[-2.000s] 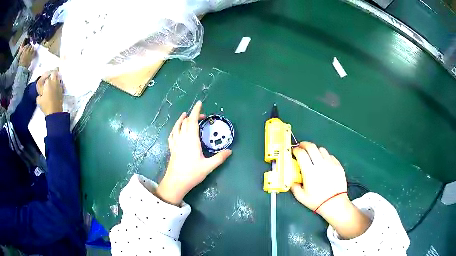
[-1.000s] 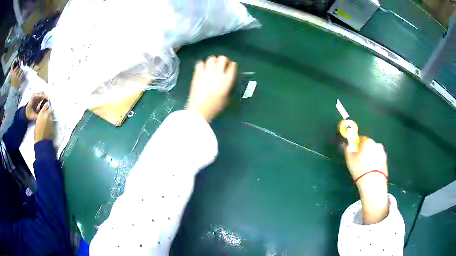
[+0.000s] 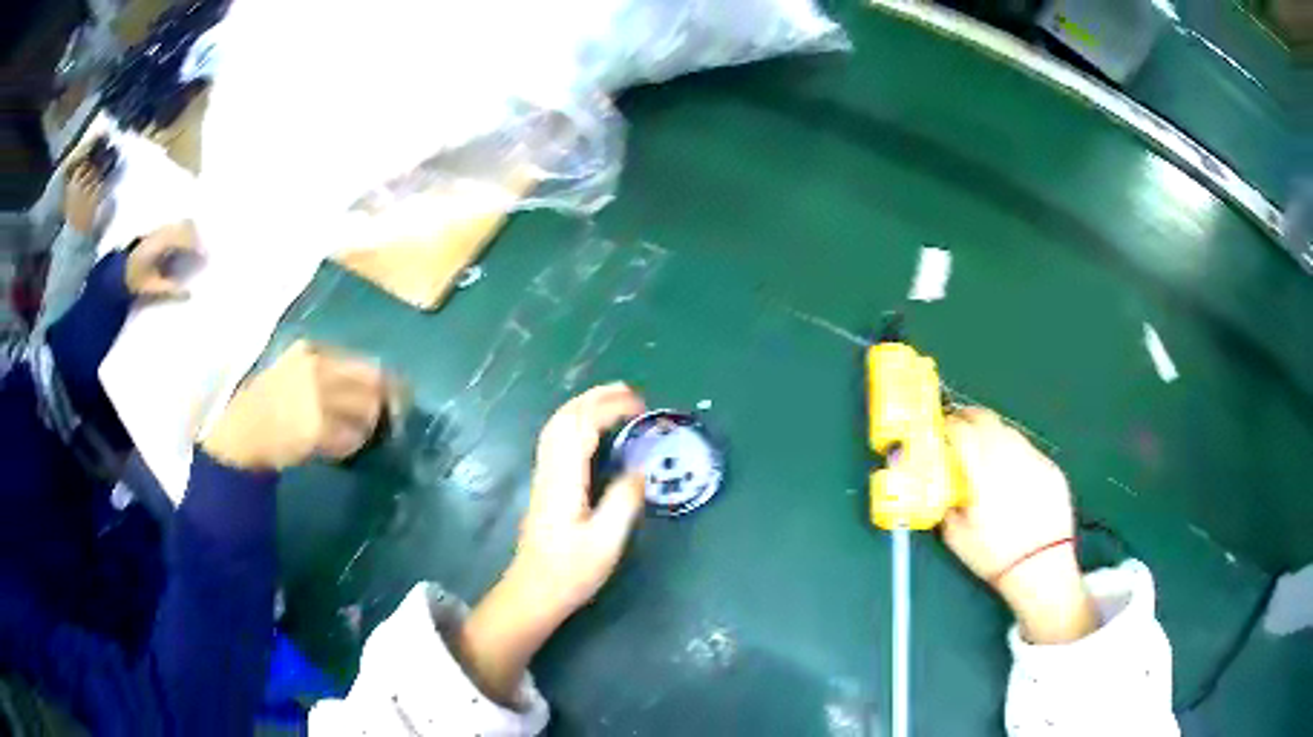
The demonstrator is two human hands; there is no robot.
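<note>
A round dark housing [image 3: 688,464] with a pale inner plate with small dark holes lies on the green table. My left hand [image 3: 566,507] grips it at its left side, fingers at the rim and thumb over the plate's edge. My right hand [image 3: 1008,504] holds the yellow glue gun [image 3: 907,439] to the right of the housing, apart from it. The gun's black nozzle points away from me. A long pale glue stick [image 3: 900,626] runs out of its back.
A large crumpled plastic bag [image 3: 418,101] lies at upper left over a tan board [image 3: 432,267]. Another person's blurred hand [image 3: 310,408] reaches over the table at left. Two white strips [image 3: 932,274] lie beyond the gun. A black cord [image 3: 1238,634] runs at lower right.
My left hand has come back from the far side of the table and now holds a housing. The gun has moved nearer me and left. The neighbour's hand has reached in from the left.
</note>
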